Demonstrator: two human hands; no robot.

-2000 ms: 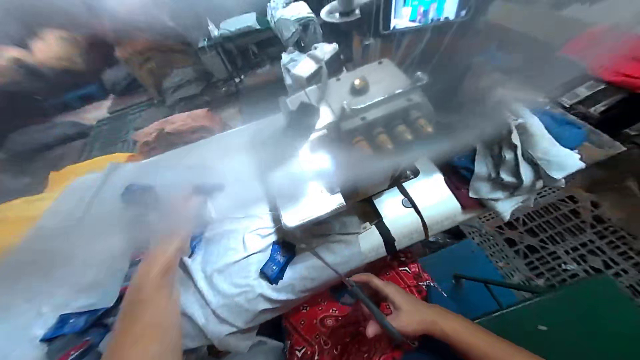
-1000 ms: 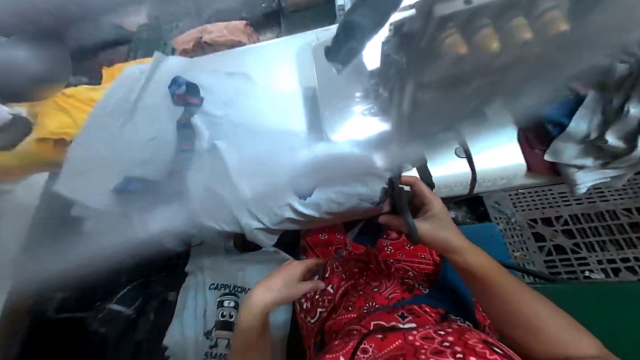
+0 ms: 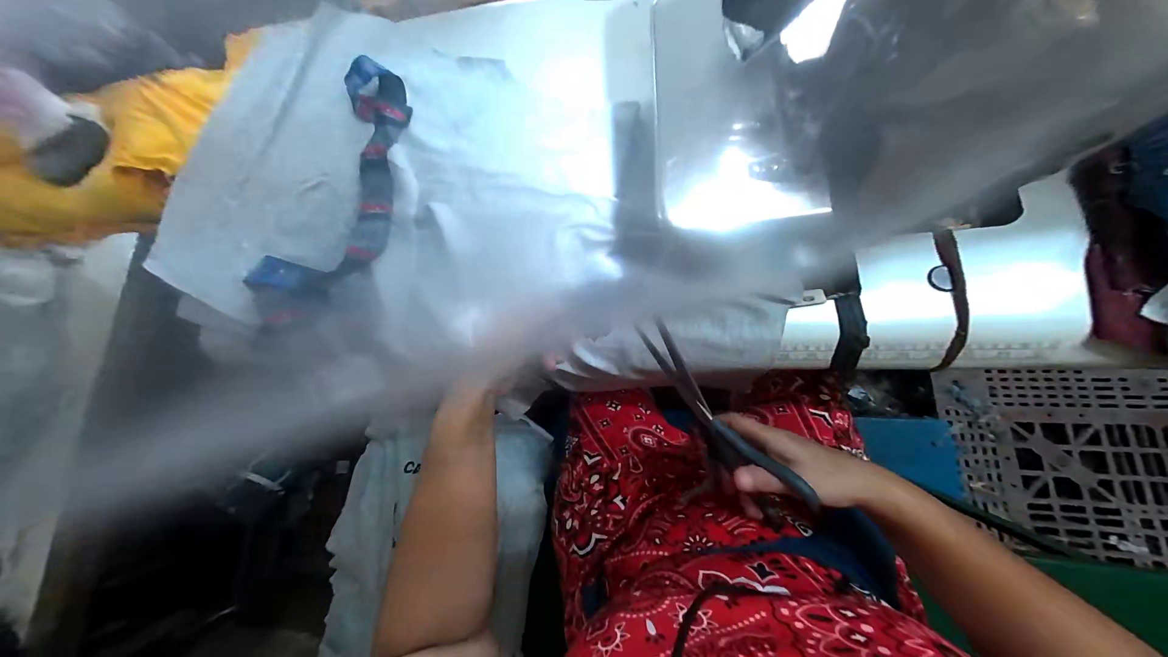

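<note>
My right hand (image 3: pixel 785 465) holds a pair of dark-handled scissors (image 3: pixel 707 411) above the red bandana-print cloth on my lap (image 3: pixel 657 547). The scissor blades are parted and point up and left to the edge of a white fabric piece (image 3: pixel 511 182) on the sewing machine bed. My left hand (image 3: pixel 529 370) is at the near edge of this fabric, its fingers blurred and partly hidden behind a hazy streak; its grip is unclear. A dark blue and red strip of labels (image 3: pixel 376 182) lies on the white fabric.
The sewing machine (image 3: pixel 748 119) stands at the upper right, partly blurred. Yellow cloth (image 3: pixel 164 119) is at the upper left. A grey perforated plastic crate (image 3: pixel 1068 456) sits at the right above a green surface (image 3: pixel 1095 593). A pale printed cloth (image 3: pixel 392 493) hangs below the table edge.
My left hand has moved up from the lap to the fabric edge. The scissors, little seen a second ago, now point at the fabric with blades apart.
</note>
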